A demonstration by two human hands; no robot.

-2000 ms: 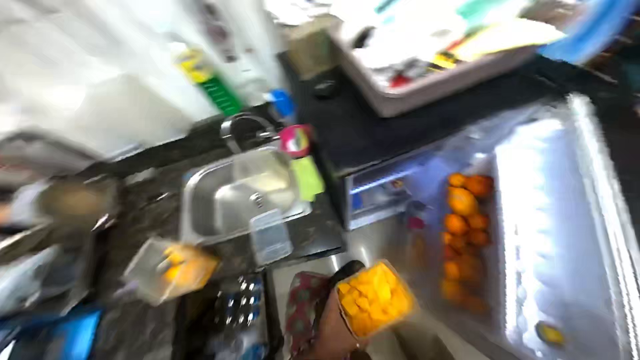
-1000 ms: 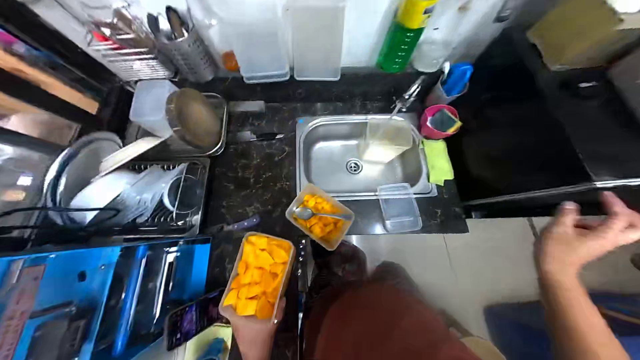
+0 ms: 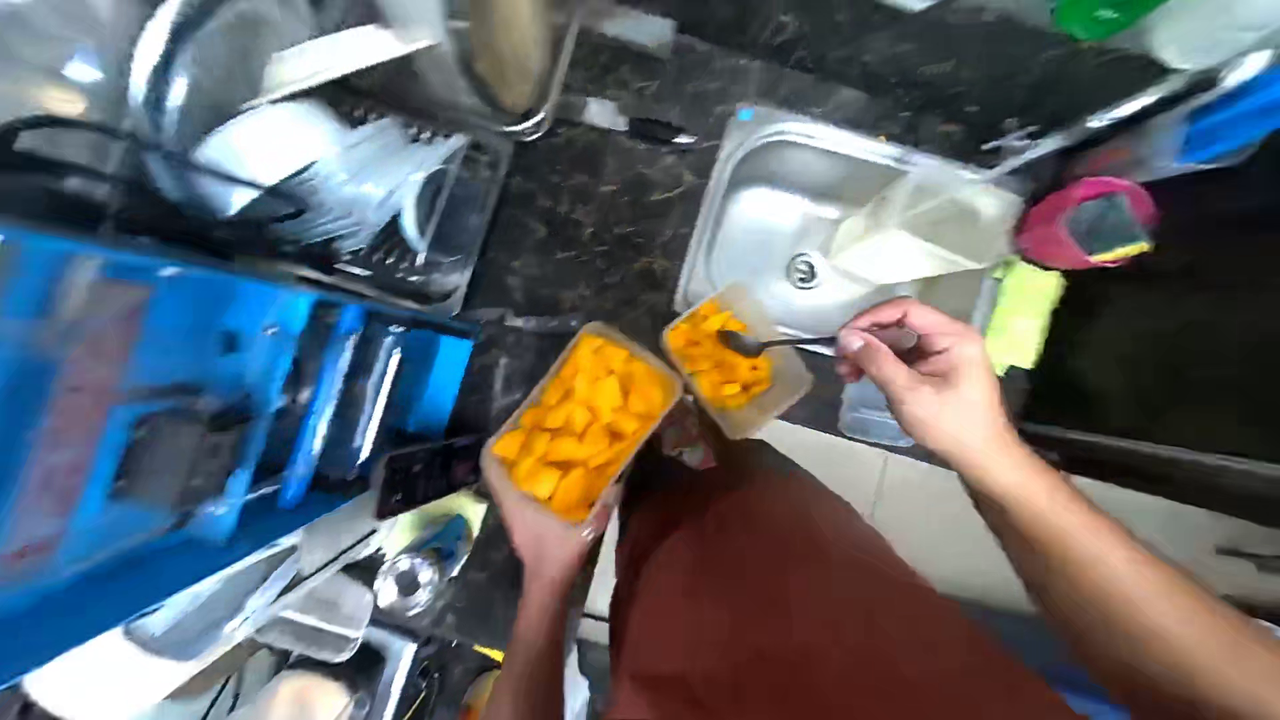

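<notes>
My left hand (image 3: 545, 525) holds from below a plastic container full of orange fruit chunks (image 3: 590, 425). Just right of it, at the counter edge by the sink, stands a second plastic container (image 3: 790, 385) with smaller orange pieces (image 3: 715, 365). My right hand (image 3: 925, 375) pinches the handle of a metal spoon (image 3: 790, 343) between thumb and fingers; the spoon's bowl rests on the pieces in that second container.
The steel sink (image 3: 765, 210) holds a translucent container (image 3: 925, 225). A clear lid (image 3: 872, 412), a yellow-green cloth (image 3: 1028, 312) and a pink holder with a sponge (image 3: 1070, 225) lie around it. A dish rack (image 3: 480, 235) and a blue shelf (image 3: 250, 400) stand left.
My right hand has come in from the far right and taken hold of the spoon, which lay in the smaller container. My left hand still holds the full container, now close beside the other one.
</notes>
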